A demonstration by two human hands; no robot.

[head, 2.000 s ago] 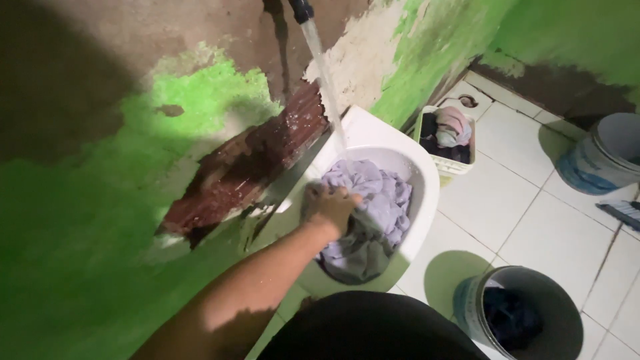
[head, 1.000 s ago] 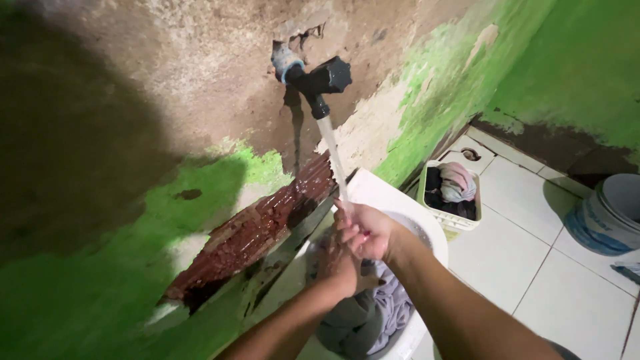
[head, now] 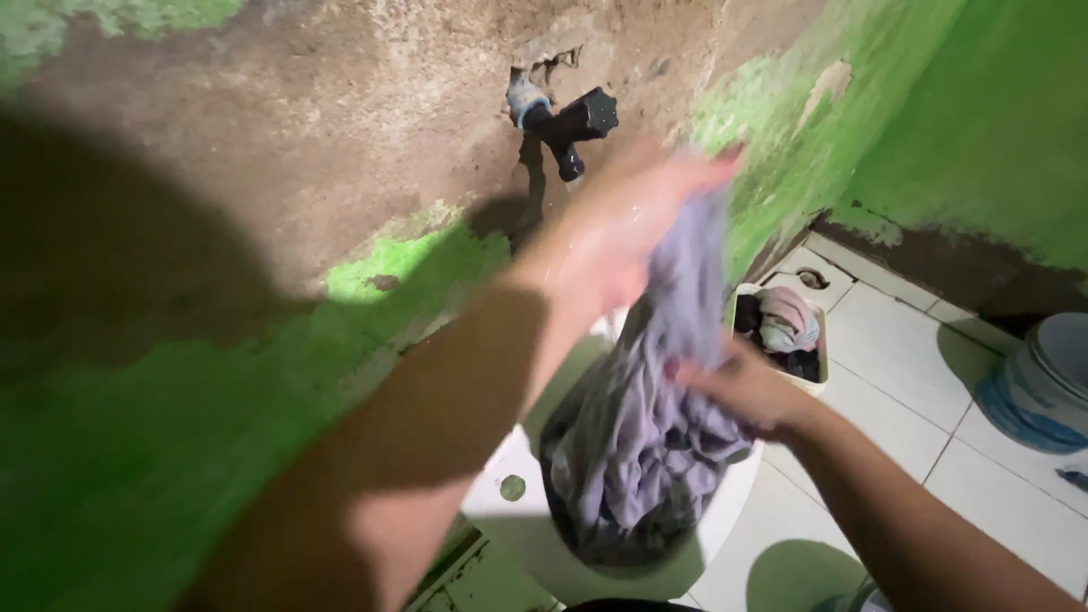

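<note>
Wet grey-purple cloth (head: 646, 433) rises in folds out of a white basin (head: 731, 510). My left hand (head: 637, 221), blurred, grips its raised upper end just below and right of the black plastic tap (head: 561, 127). Lower down, my right hand (head: 739, 382) holds the cloth from the right side, thumb across the folds. The rest of the cloth lies bunched in the basin. No stream of water shows clearly from the tap's spout, and the left hand and forearm cover the area beneath it.
Behind the basin stands a wall with peeling green paint. A small pale tub (head: 816, 374) of dark and pink clothes sits on the white floor tiles (head: 892, 365), right of the basin. Further right is a blue-and-white bucket (head: 1041, 382); another bucket's rim (head: 871, 599) shows at the bottom edge.
The cloth, lying in the basin before, is now lifted partly out between both hands. Water ran from the tap in both earlier frames; no clear stream shows now. My hands have moved apart.
</note>
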